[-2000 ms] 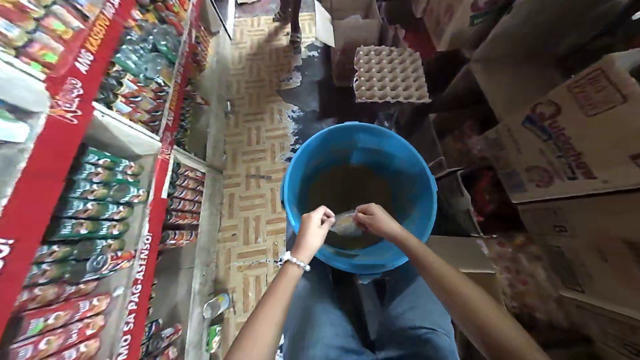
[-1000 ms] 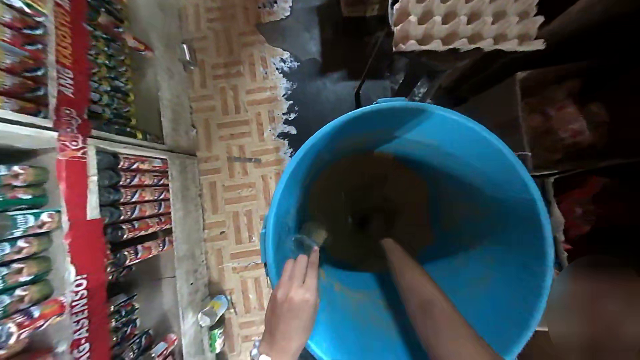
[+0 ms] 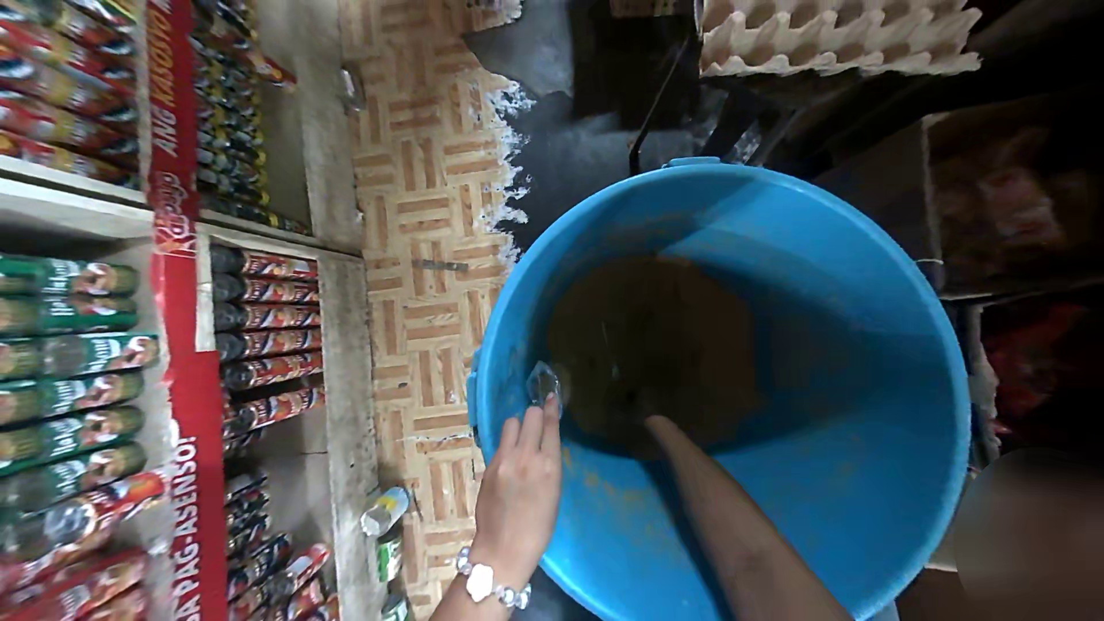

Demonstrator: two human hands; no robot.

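A large blue plastic tub point(image 3: 862, 362) with dark brown contents point(image 3: 664, 345) at its bottom fills the centre and right. My left hand point(image 3: 522, 470), with a bead bracelet at the wrist, reaches over the tub's left wall. Its fingertips hold a small clear plastic bag point(image 3: 543, 385) against the inner wall. My right forearm goes down into the tub, and my right hand point(image 3: 651, 410) is lost in the dark contents, so its fingers and anything in them are hidden.
Shelves on the left hold rows of canned goods point(image 3: 65, 379) behind a red printed strip point(image 3: 185, 414). Cans point(image 3: 385, 511) lie on the patterned floor point(image 3: 431, 302) beside the shelf. An egg tray point(image 3: 837, 39) is beyond the tub, and cardboard boxes point(image 3: 931, 190) stand on the right.
Two seconds ago my hands were together over the tub, holding a small clear bag. They have since parted, the right going down into the tub. The view has moved much closer.
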